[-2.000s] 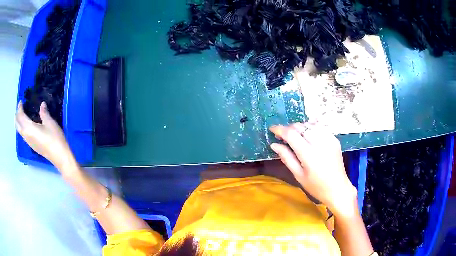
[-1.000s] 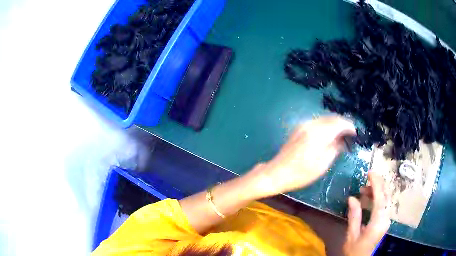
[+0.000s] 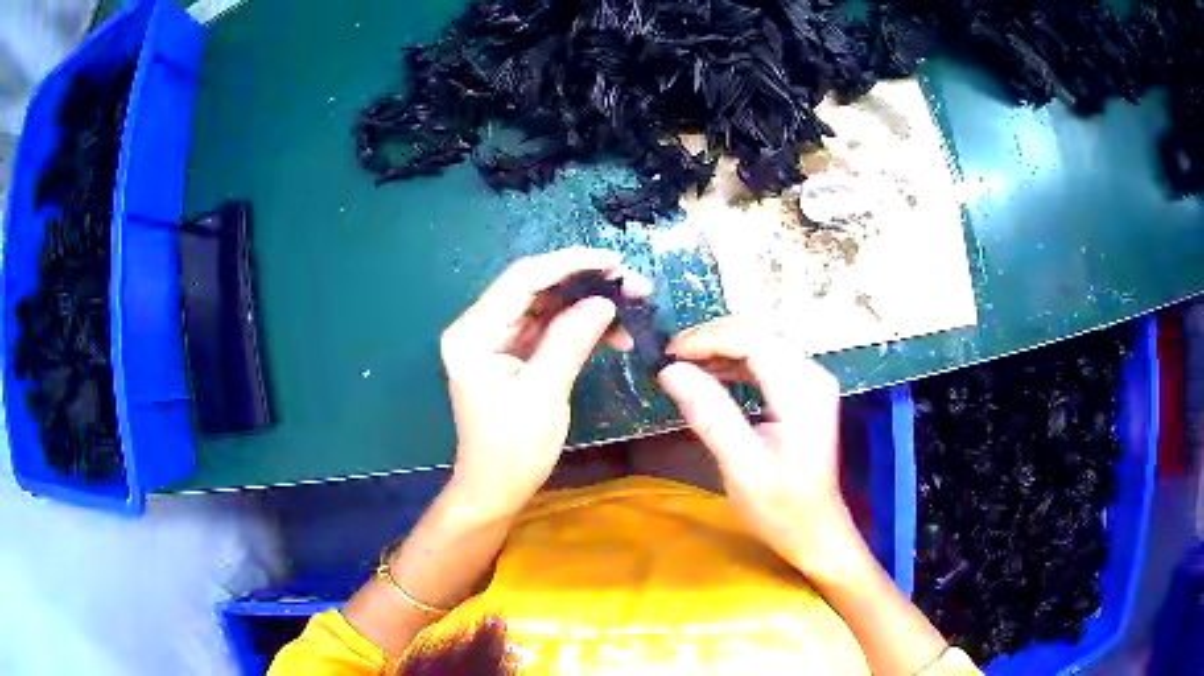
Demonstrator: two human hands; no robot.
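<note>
A black pleated petal piece is held between my two hands, above the near part of the green table. My left hand grips its left end between thumb and fingers. My right hand pinches its lower right end with thumb and forefinger. My fingers hide part of the piece. I cannot make out a glue stick in either hand. A cardboard glue board with stains and a whitish glue blob lies right of my hands.
A loose black petal pile covers the far side. A blue bin of black pieces stands at the left, beside a dark flat case. Another blue bin with black pieces is below the table edge at the right.
My left hand has moved from the left bin to the middle, and a black piece is now held between both hands. The camera view has swung right and back.
</note>
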